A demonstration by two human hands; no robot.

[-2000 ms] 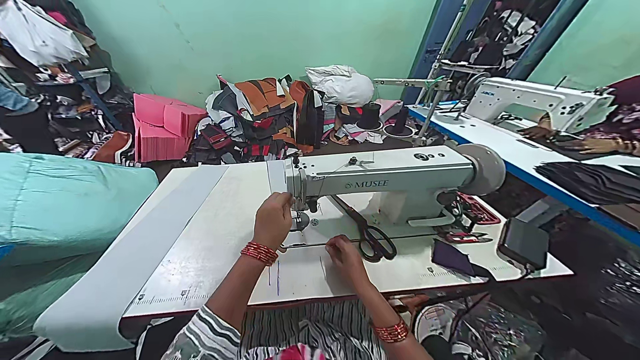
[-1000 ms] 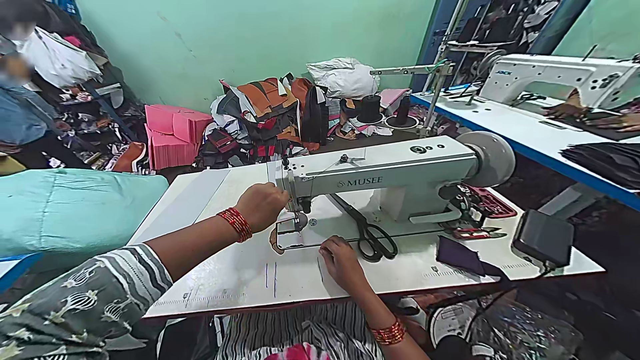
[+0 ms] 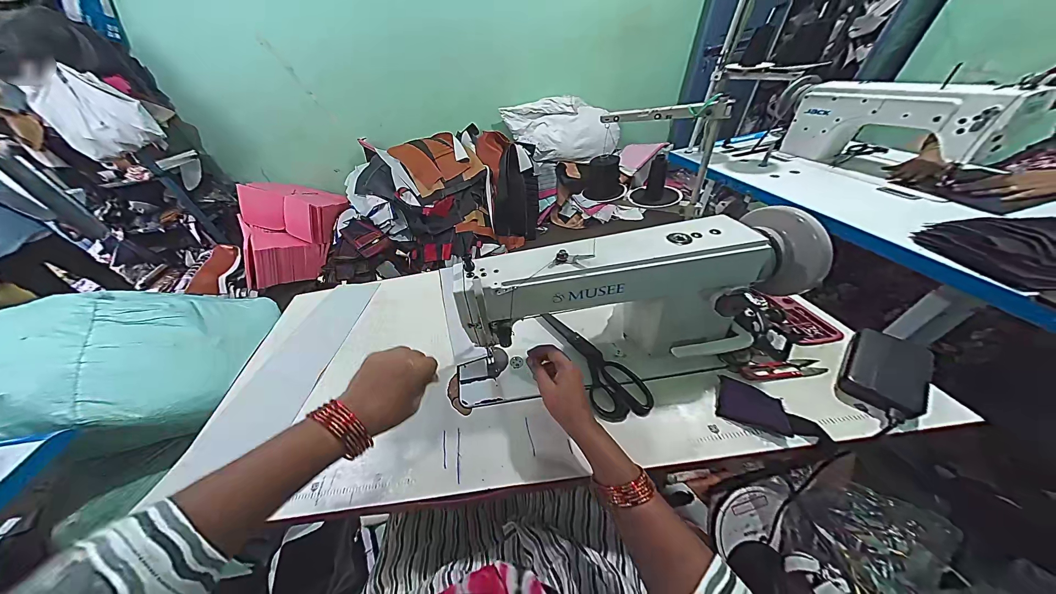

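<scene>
A white Musee sewing machine (image 3: 610, 272) stands on the white table (image 3: 396, 462) before me. My left hand (image 3: 392, 388) is curled above the table, left of the needle area; whether thread is between its fingers I cannot tell. My right hand (image 3: 561, 384) is at the right of the presser foot (image 3: 497, 361), fingertips bent together near a small dark item that is too unclear to name. Black-handled scissors (image 3: 615, 384) lie beside the machine's base, just right of my right hand. A dark fabric piece (image 3: 751, 404) lies farther right.
A red tray (image 3: 804, 320) and red-handled snips (image 3: 780, 370) lie behind the fabric piece. A black box (image 3: 884, 375) sits at the table's right end. Fabric piles (image 3: 445, 190) and pink stacks (image 3: 285, 239) are behind. Another person's hands (image 3: 1019, 186) work at a second sewing machine (image 3: 899, 115).
My left hand has moved away from the needle end of the machine, toward the lower left. My right hand has risen from the table front to beside the presser foot.
</scene>
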